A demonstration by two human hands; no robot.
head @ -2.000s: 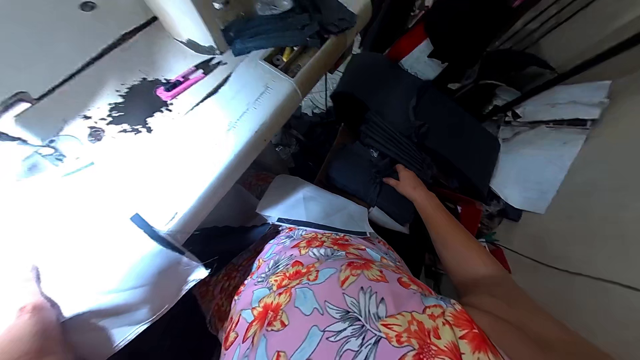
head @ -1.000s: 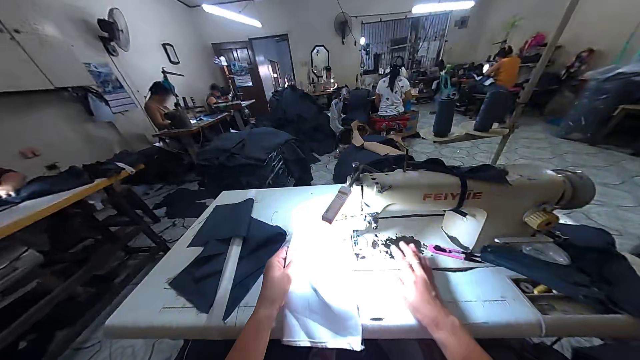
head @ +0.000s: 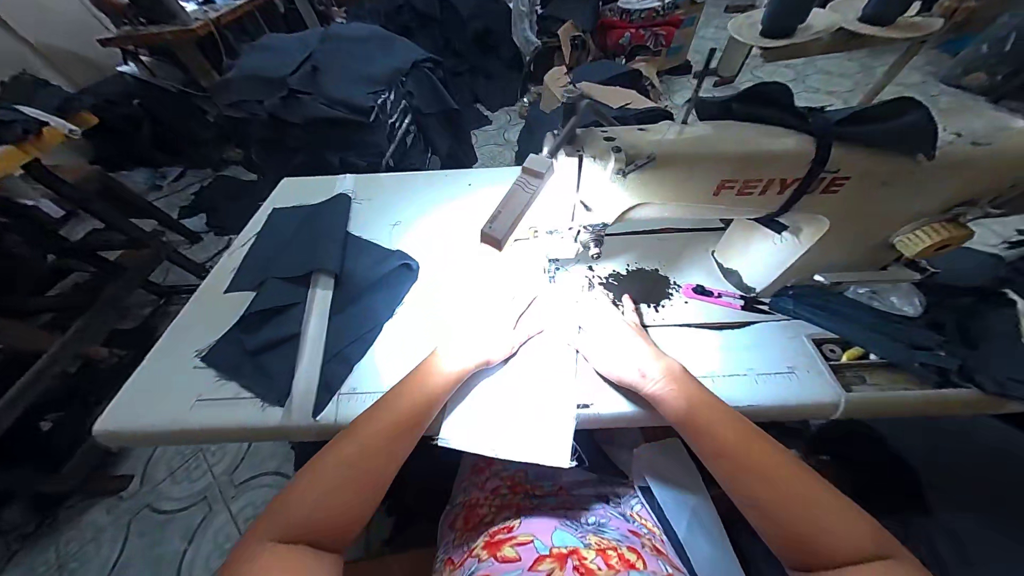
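Observation:
A white fabric piece (head: pixel 512 408) lies on the sewing table and hangs past its front edge. My left hand (head: pixel 488 332) rests on the fabric's left side, fingers pointing at the needle area. On its right edge lies my right hand (head: pixel 620 344), thumb raised near the dark worn patch. Glare washes out the fingertips of both. The Feiyue sewing machine (head: pixel 768 176) stands just beyond, its presser foot (head: pixel 554 270) ahead of the hands. A lamp (head: pixel 516 204) hangs left of the needle. Pink thread snips (head: pixel 716 296) lie right of my right hand.
Dark fabric pieces (head: pixel 280 248) with a pale strip (head: pixel 312 344) across them lie on the table's left. Dark cloth (head: pixel 864 320) and an open drawer (head: pixel 860 368) with small items are at right. A large dark fabric pile (head: pixel 336 80) stands behind the table.
Two seconds ago my right hand was at dark cloth beside the table; now it lies on the white fabric by the machine. Since one second ago both hands are closer together. The view has tilted down.

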